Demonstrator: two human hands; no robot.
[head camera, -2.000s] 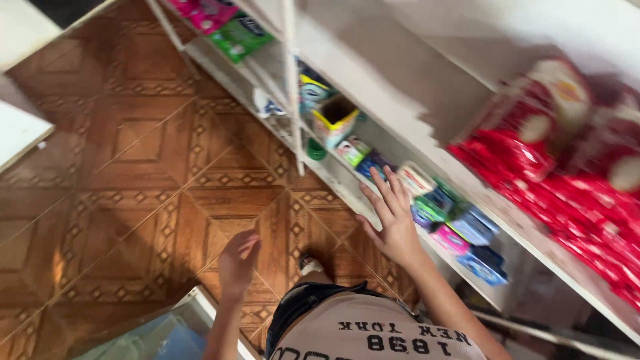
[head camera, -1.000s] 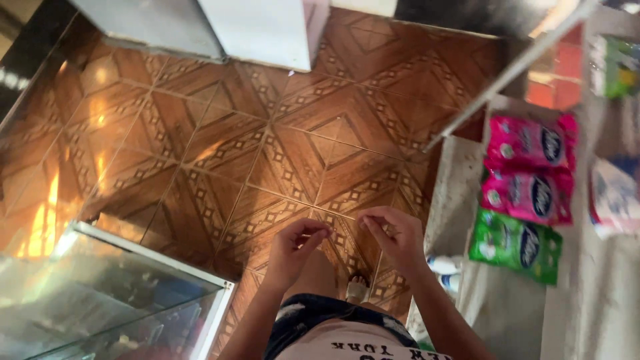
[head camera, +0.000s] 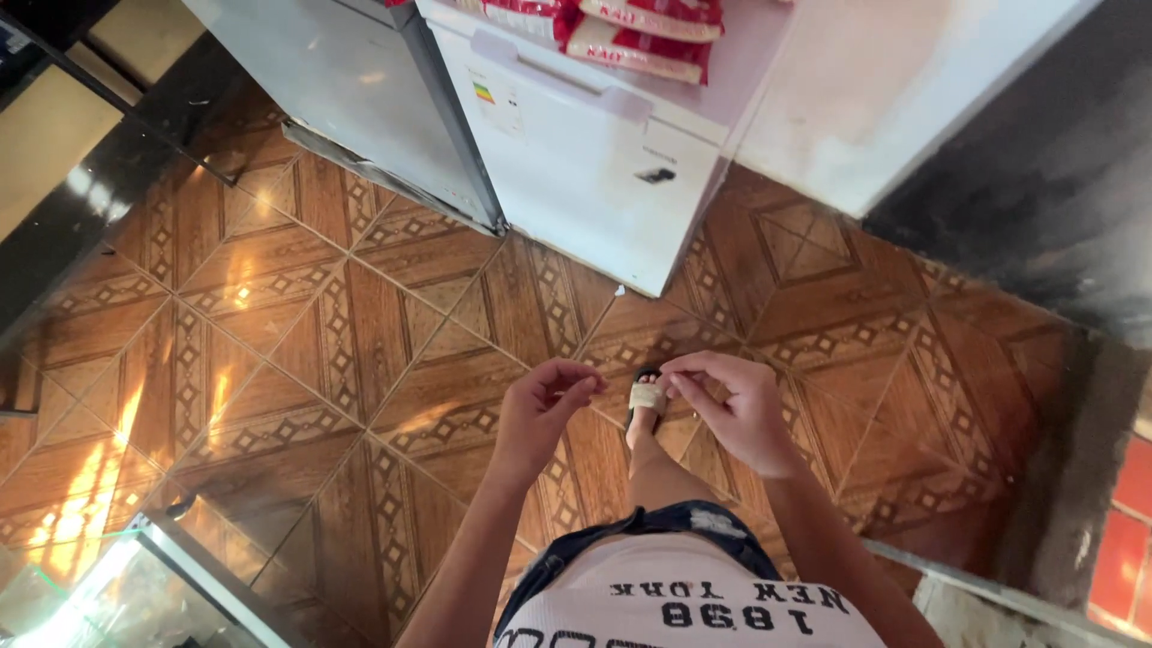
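Observation:
My left hand (head camera: 551, 412) is held over the tiled floor (head camera: 432, 315), its fingers loosely curled and nothing seen in them. Close to its right, my right hand (head camera: 731, 403) hangs in the air with thumb and forefinger bent toward each other, also with nothing seen in it. The hands do not touch. Between and below them shows a foot in a sandal (head camera: 646, 396). Ahead stands a small white refrigerator (head camera: 576, 153), with red and white plastic packets (head camera: 639, 45) lying on top. Neither hand touches any of these.
A grey refrigerator (head camera: 360, 99) adjoins the white one on its left. At the lower left is the metal-edged corner of a glass display case (head camera: 202, 576). A black wall panel (head camera: 1026, 162) rises at the upper right. A pale ledge (head camera: 990, 612) lies at the lower right.
The view has swung from the shelves with packets to the refrigerators. My right hand, earlier spread beside the shelf, is now drawn in near my left hand.

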